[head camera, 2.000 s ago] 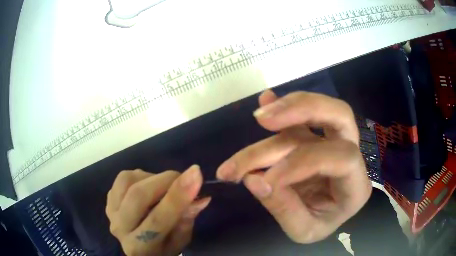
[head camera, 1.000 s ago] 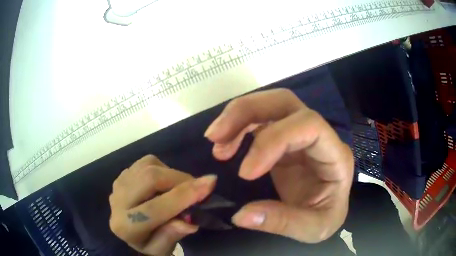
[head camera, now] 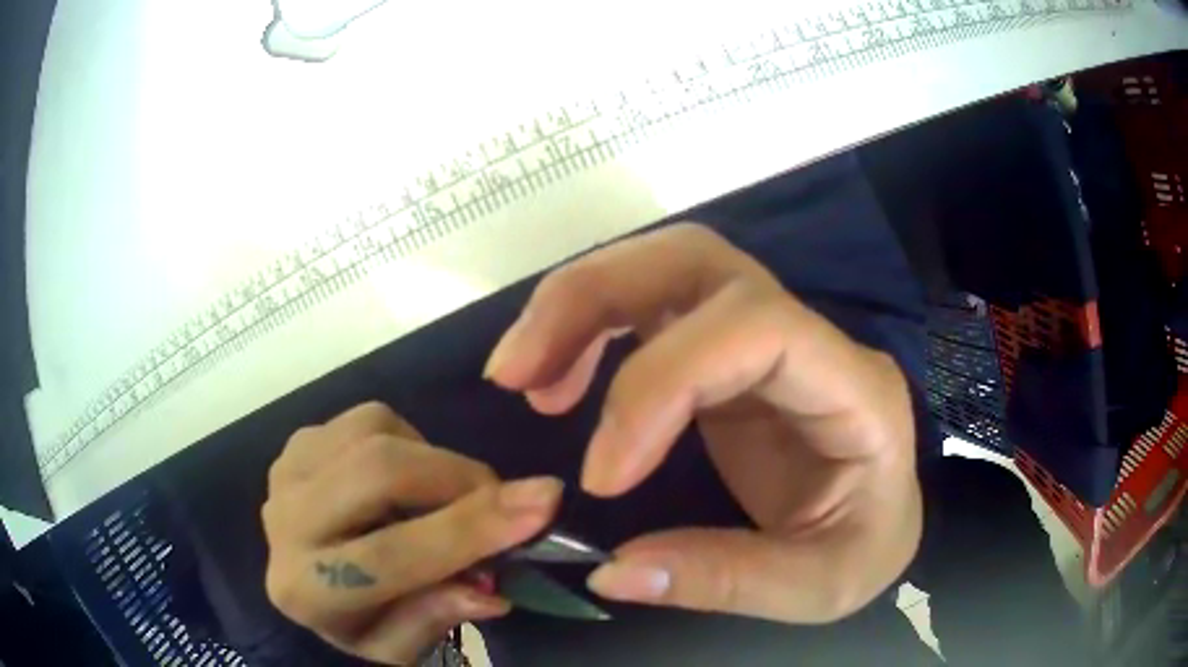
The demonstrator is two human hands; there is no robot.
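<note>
My left hand, with a dark mark on its skin, is at the lower left. It pinches the thread snips between thumb and fingers. Their two pointed blades stick out to the right, slightly apart, the upper one shining. The handles are mostly hidden; a bit of red shows at the fingers. My right hand is to the right, fingers curled and apart from the thumb. Its thumb tip is at the blade tips; I cannot tell if they touch. I see nothing held in it.
The white table with a printed ruler band spans the top. Dark navy cloth lies below its edge. A dark blue lattice basket is at lower left. Red baskets with navy cloth are at the right.
My right fingers have opened from their earlier pinch and shifted left. The snips' blades have come into view in my left hand and now catch more light. The view has shifted slightly.
</note>
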